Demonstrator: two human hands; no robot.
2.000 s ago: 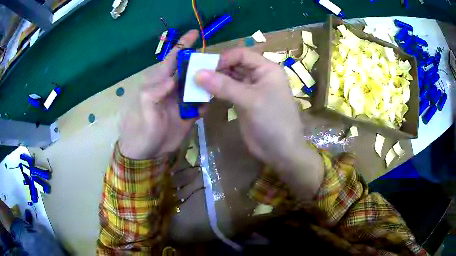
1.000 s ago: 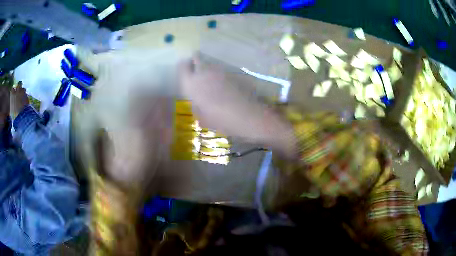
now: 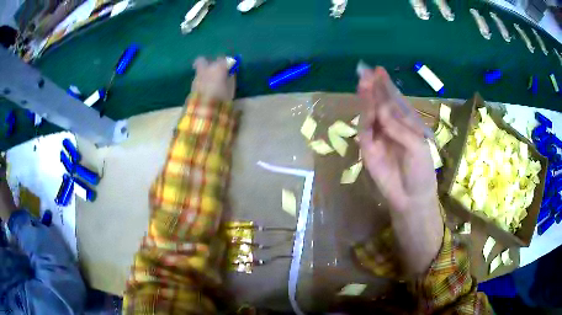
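Note:
My left hand [image 3: 214, 79] is stretched out over the green belt, small and blurred. A blue cell with a white patch [image 3: 233, 64] is at its fingers; whether they grip it is unclear. My right hand [image 3: 397, 138] is raised at the board's far edge, fingers extended close together. A small pale bit shows at its fingertips, too blurred to name. Amber-wrapped boards [image 3: 241, 247] lie beside my left sleeve, their dark wires reaching a bent white strip [image 3: 300, 231]. Pale-yellow pieces [image 3: 338, 140] lie scattered on the brown board.
A cardboard tray [image 3: 490, 223] of pale-yellow pieces stands at right, with blue cells [image 3: 550, 178] heaped beyond. Blue cells [image 3: 289, 75] and pale bundles [image 3: 197, 15] lie on the belt [image 3: 345, 37]. A metal bar [image 3: 58, 92] and a person's blue sleeve [image 3: 37, 264] are at left.
The white pad and blue cell seen between my hands two seconds ago are gone from there. My hands have separated; the left has reached out to the belt. The camera view has shifted.

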